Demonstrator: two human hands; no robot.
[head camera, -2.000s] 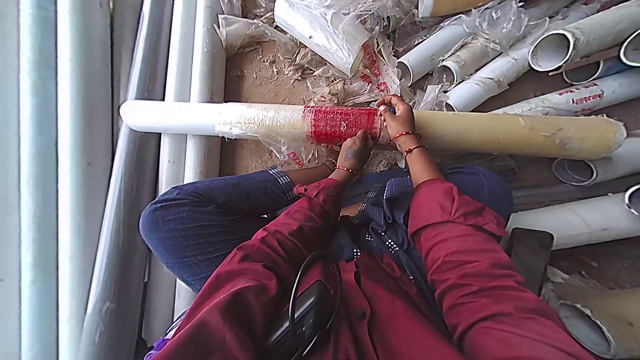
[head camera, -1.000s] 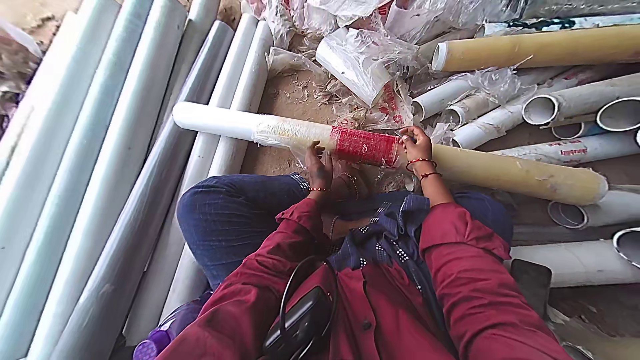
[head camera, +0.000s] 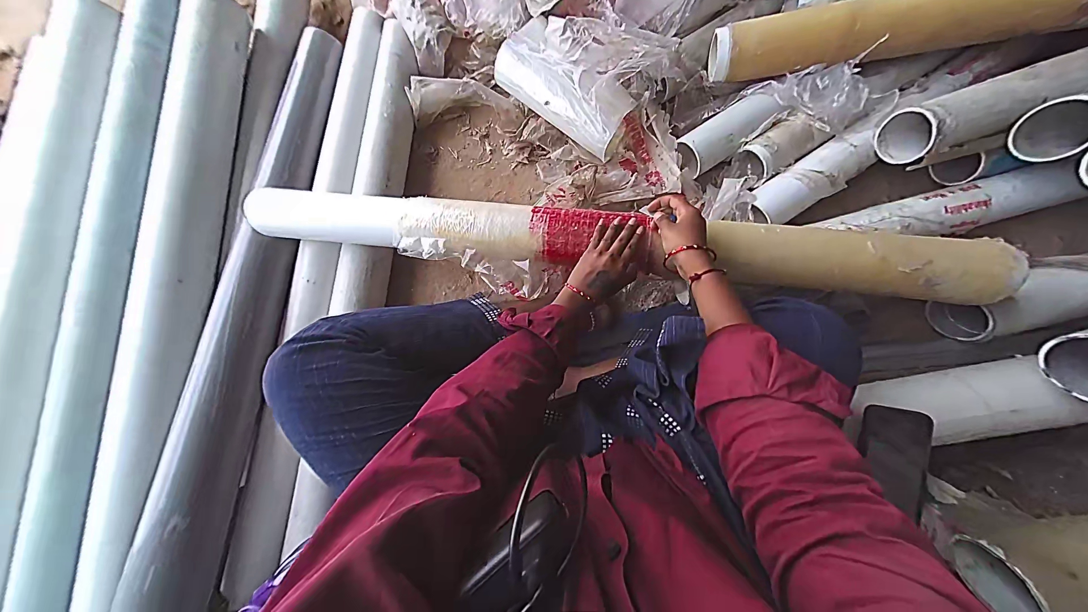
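Note:
A long roll lies crosswise over my lap, white at its left end and yellowish at its right. Around its middle runs a red mesh band. My left hand rests flat on that band with the fingers extended. At the band's right edge, my right hand has thumb and fingertips drawn together at the wrapping; a small pale edge shows there, but whether it is pinched is too small to tell. Torn clear plastic film hangs below the roll.
Long white and grey rolls lie side by side at the left. Crumpled plastic film and a short white roll are beyond my hands. Open-ended tubes and a yellowish roll lie at the right. A dark phone-like object is near my right knee.
My left hand was raised left of the red band a second ago and now lies on it. My right hand stays near the band's right edge.

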